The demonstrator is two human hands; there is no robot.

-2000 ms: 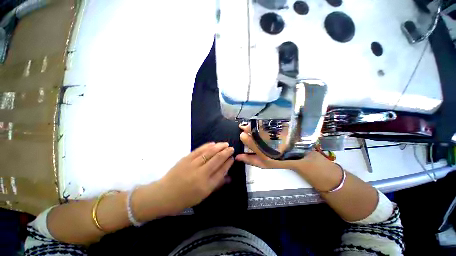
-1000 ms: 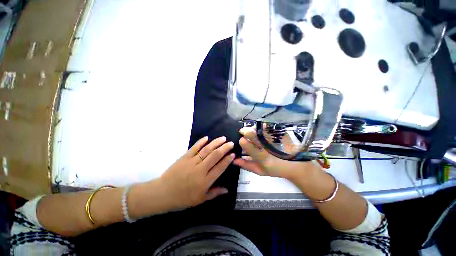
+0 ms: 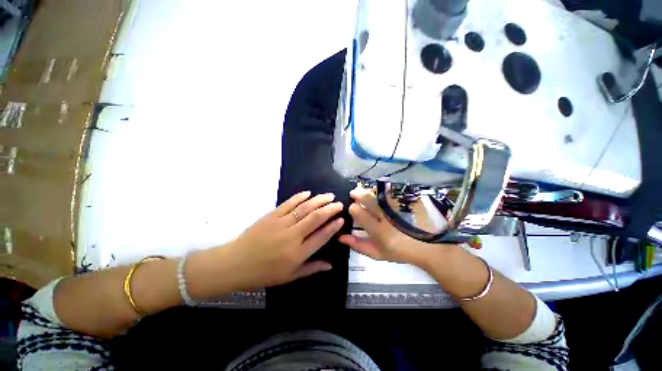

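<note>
A long black fabric strip [image 3: 308, 145] lies on the white table, curves under the left side of the white sewing machine head [image 3: 414, 94] and hangs over the front edge. My left hand [image 3: 279, 243] lies flat on the strip, fingers slightly spread. My right hand [image 3: 381, 235] is at the strip's right edge near the needle area, its fingers bent and partly hidden behind the shiny metal loop [image 3: 490, 185]. Whether its fingertips pinch the cloth is hard to tell. The needle is not clearly visible.
Brown taped cardboard [image 3: 43, 145] is at the left. A measuring tape [image 3: 399, 296] runs along the front edge. A thin grey tool [image 3: 523, 246] and small orange-green handles [image 3: 475, 242] lie right of my right hand. A dark red part [image 3: 581, 209] sits under the machine head.
The view has shifted, so the machine head appears farther right and lower. My left hand remains flat on the strip, and my right hand stays beside the needle area.
</note>
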